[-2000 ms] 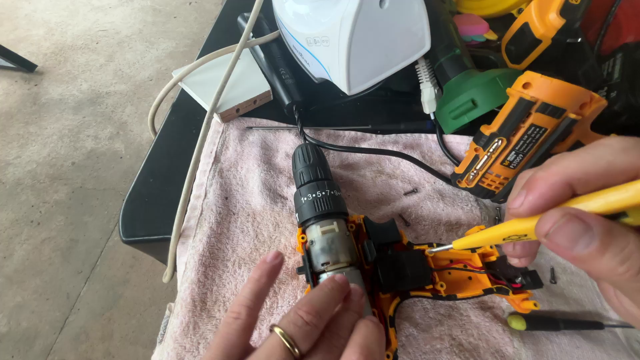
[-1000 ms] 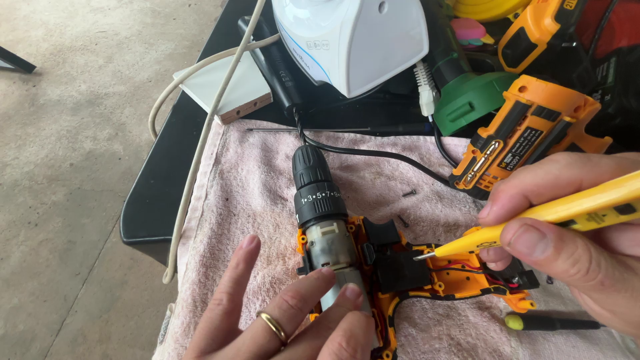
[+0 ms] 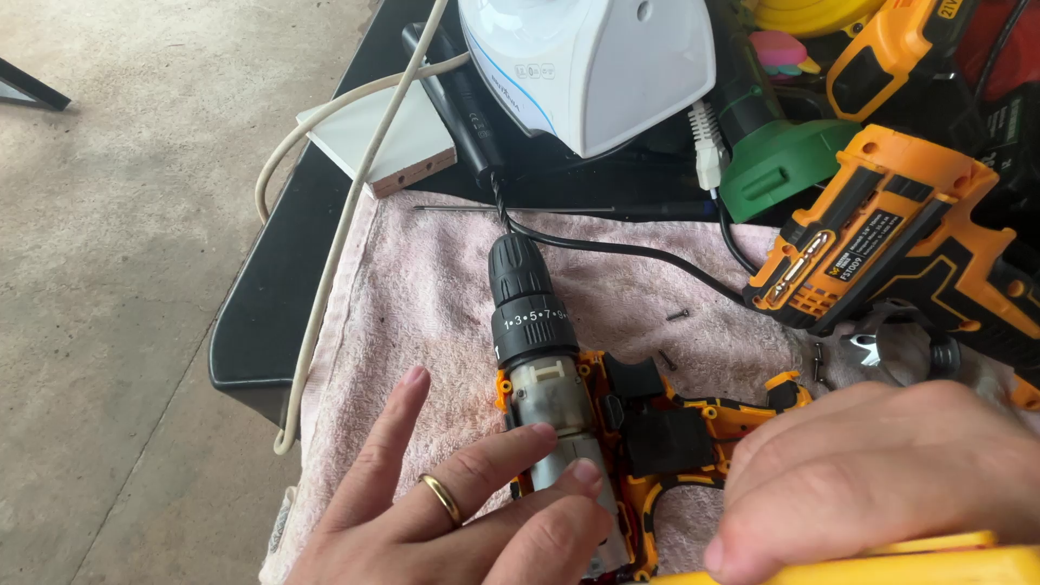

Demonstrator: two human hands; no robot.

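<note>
An opened cordless drill lies on a pink towel [image 3: 439, 292], its chuck [image 3: 520, 268] pointing away and a drill bit [image 3: 500, 201] in it. My left hand [image 3: 479, 504] rests spread over the drill, fingertips on the metal motor [image 3: 565, 459] just behind the gearbox [image 3: 552, 398]. Beside the motor sits the black switch block [image 3: 668, 441] inside the orange half shell [image 3: 650, 496]. My right hand [image 3: 877, 487] is closed around a yellow-handled tool [image 3: 918, 566] at the lower right; its tip is out of view. That hand covers much of the drill's handle.
The other orange and black shell half [image 3: 877, 219] lies at the right, near small screws [image 3: 678, 314]. Behind stand a white appliance [image 3: 601, 73], a green plastic part [image 3: 780, 162] and a black rod-shaped handle [image 3: 459, 106]. A beige cable [image 3: 349, 219] hangs over the black table's edge [image 3: 252, 325].
My right hand has moved toward the lower right with the yellow tool, whose tip was at the switch block before. My left hand remains on the motor.
</note>
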